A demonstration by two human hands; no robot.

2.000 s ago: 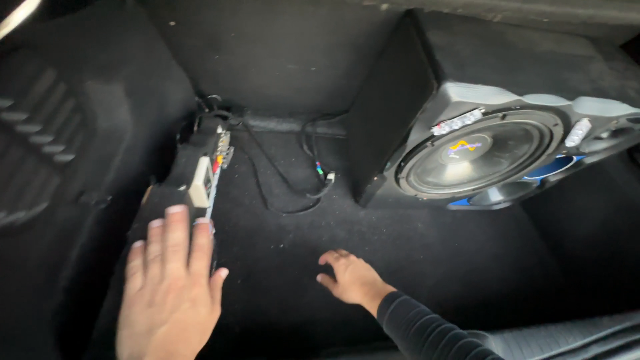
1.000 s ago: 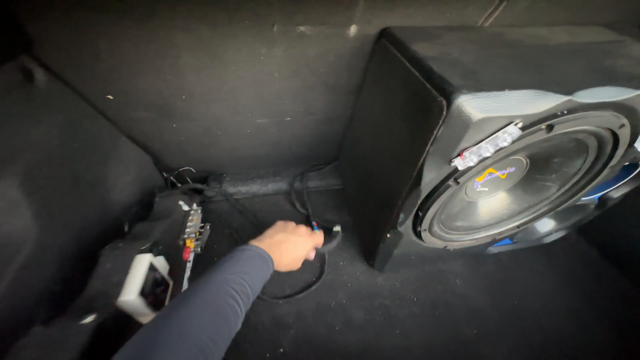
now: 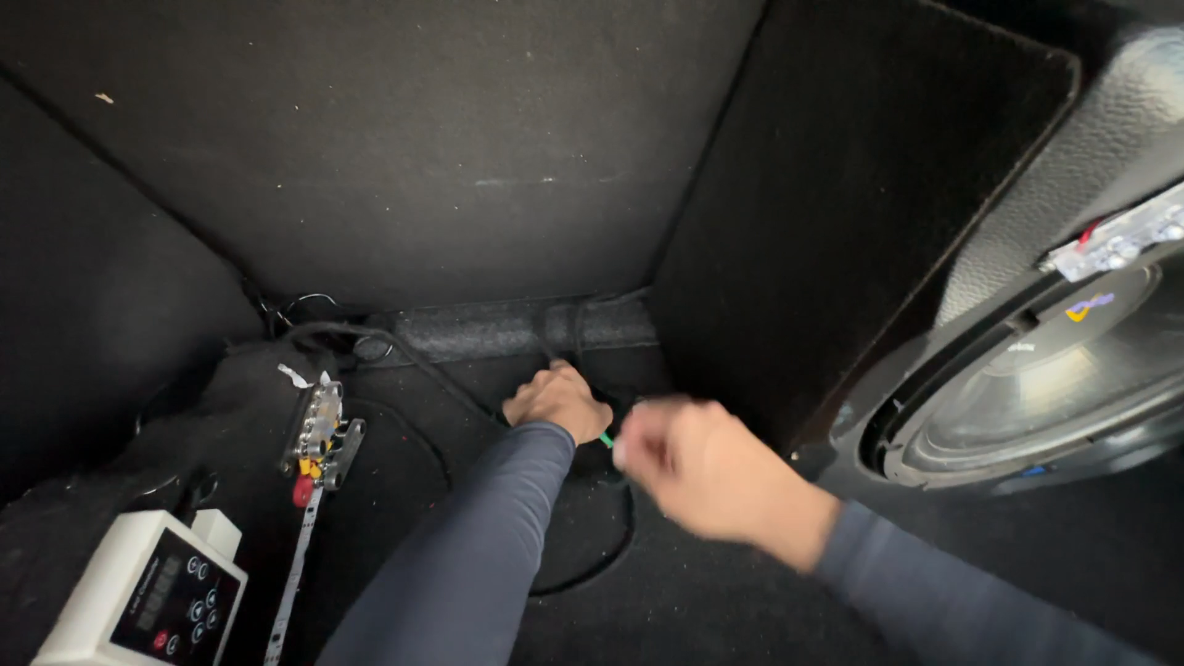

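Near the middle, my left hand (image 3: 560,402) is closed around black cables (image 3: 444,375) that run along the carpeted floor by the back wall. A short green wire or connector (image 3: 606,441) shows between my two hands. Just right of it is my right hand (image 3: 698,467), blurred, its fingers curled close to the green piece; whether it grips anything cannot be told. Below the hands a loop of black cable (image 3: 629,527) lies on the floor.
A speaker box (image 3: 860,185) with a large subwoofer cone (image 3: 1054,370) stands at right. At left are a white LED controller (image 3: 148,592), an LED strip (image 3: 294,578) and small LED modules (image 3: 319,425). A carpeted panel (image 3: 462,166) rises behind.
My right hand has come into view beside my left hand, which is at the cables. Two seconds ago both hands were apart and open. The view has moved closer to the back corner.
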